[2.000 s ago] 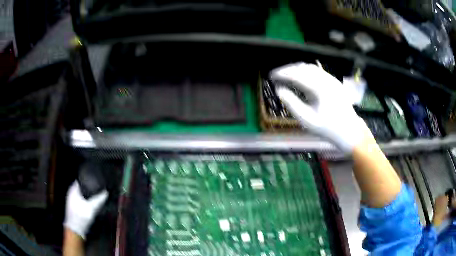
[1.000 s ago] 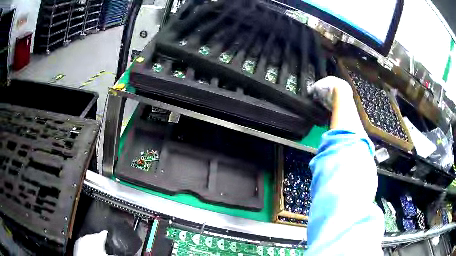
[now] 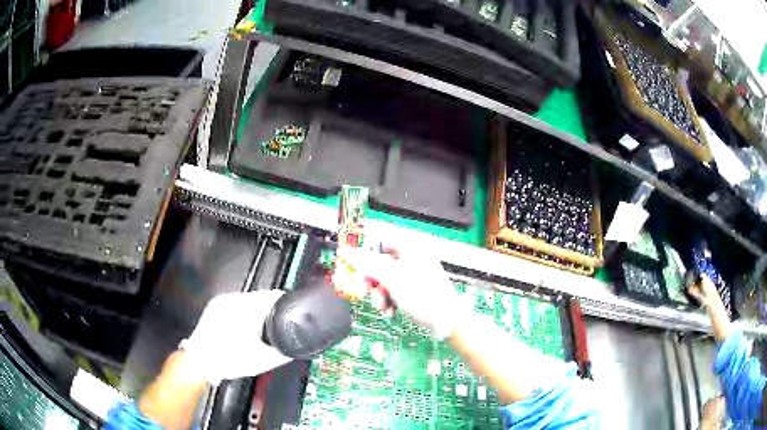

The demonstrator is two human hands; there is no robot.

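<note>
My left hand (image 3: pixel 231 336), in a white glove, holds a dark rounded part (image 3: pixel 309 322) over the left edge of the board. My right hand (image 3: pixel 412 285), white-gloved and blurred, holds a small green sub-board (image 3: pixel 353 220) with red and orange parts, just above and right of the dark part. The large green circuit board (image 3: pixel 420 369) lies below both hands in a black carrier with reddish-brown side bars (image 3: pixel 580 340). The gloves and arms hide part of the board.
A black tray (image 3: pixel 336 159) with small sub-boards stands behind the silver rail (image 3: pixel 479 256). A cardboard capacitor tray (image 3: pixel 548 256) is right of it. Stacked slotted pallets (image 3: pixel 92 168) are at left. Another person's hand (image 3: pixel 705 294) reaches into bins at right.
My right hand has come down from the upper tray to the board and now holds a sub-board. My left hand has moved right and up with the dark part. The view has shifted.
</note>
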